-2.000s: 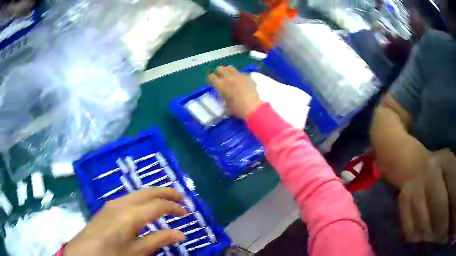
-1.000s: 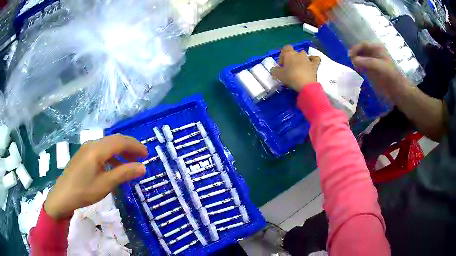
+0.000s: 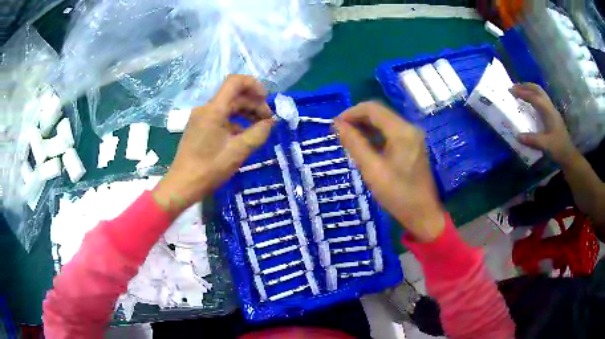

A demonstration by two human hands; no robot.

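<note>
A blue parts tray (image 3: 249, 301) holds two columns of slim white stick parts (image 3: 278, 251). My right hand (image 3: 391, 159) pinches the end of one slim white stick part (image 3: 317, 120) over the tray's upper part. A blurred white piece (image 3: 286, 109) is at the stick's other end. My left hand (image 3: 215, 142) is beside that piece, with thumb and forefinger close together; whether they touch it is unclear.
A second blue tray (image 3: 464, 159) holds three white oblongs (image 3: 424, 86). Another person's hand (image 3: 547, 126) grips a white card-like piece (image 3: 507, 109). White inserts (image 3: 179, 265), white blocks (image 3: 50, 145) and a crumpled polybag (image 3: 232, 46) lie leftward.
My right hand has left the second tray and come over the stick tray, now pinching a stick. My left hand has moved right and up. The other person's hand now grips the white card-like piece.
</note>
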